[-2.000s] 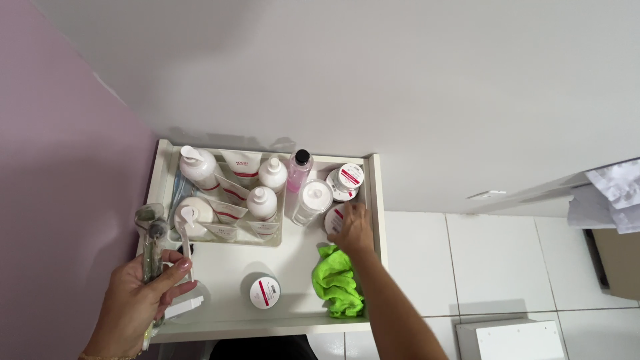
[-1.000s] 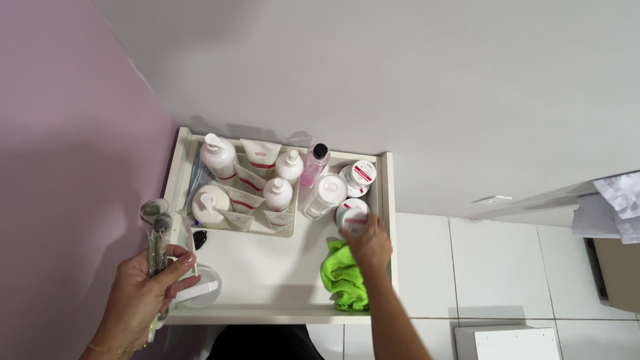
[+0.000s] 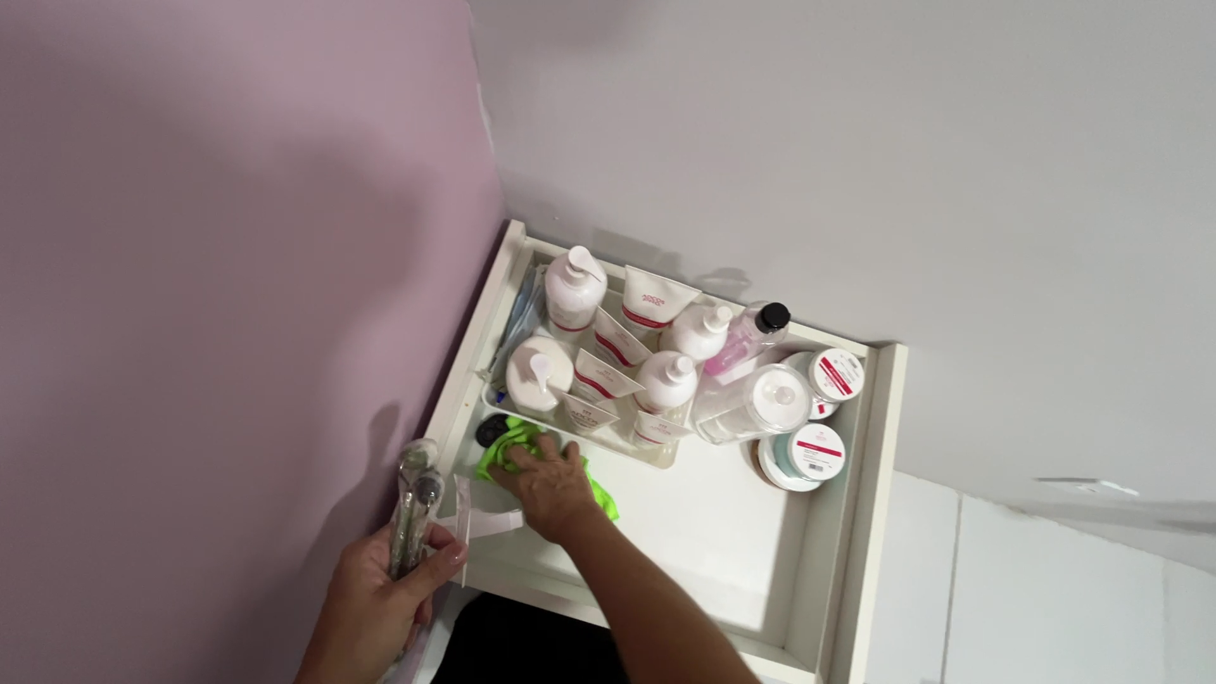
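My left hand [image 3: 385, 589] is closed around several slim tools in clear wrapping [image 3: 414, 503], over the drawer's near left corner; a flat clear piece [image 3: 463, 522] shows by its fingertips. Inside the white drawer [image 3: 879, 513], my right hand [image 3: 546, 480] presses on a bright green cloth [image 3: 598, 494] with spread fingers. A small round black object [image 3: 492, 430] lies beside the cloth. Behind it, a clear bin [image 3: 665, 458] holds white pump bottles [image 3: 575, 290] and white tubes [image 3: 655, 296]. Stacked jars [image 3: 817, 451] stand at the right.
A pink bottle with a black cap [image 3: 750, 337] and a clear pump-type container [image 3: 755, 408] stand right of the bin. A mauve wall [image 3: 237, 237] borders the drawer's left side, and a grey wall [image 3: 855, 171] rises behind. White floor tiles [image 3: 1045, 589] lie to the right.
My right hand has moved from the jars to the drawer's left part, and the green cloth has moved left with it. My left hand still holds the wrapped tools. The view has shifted and turned.
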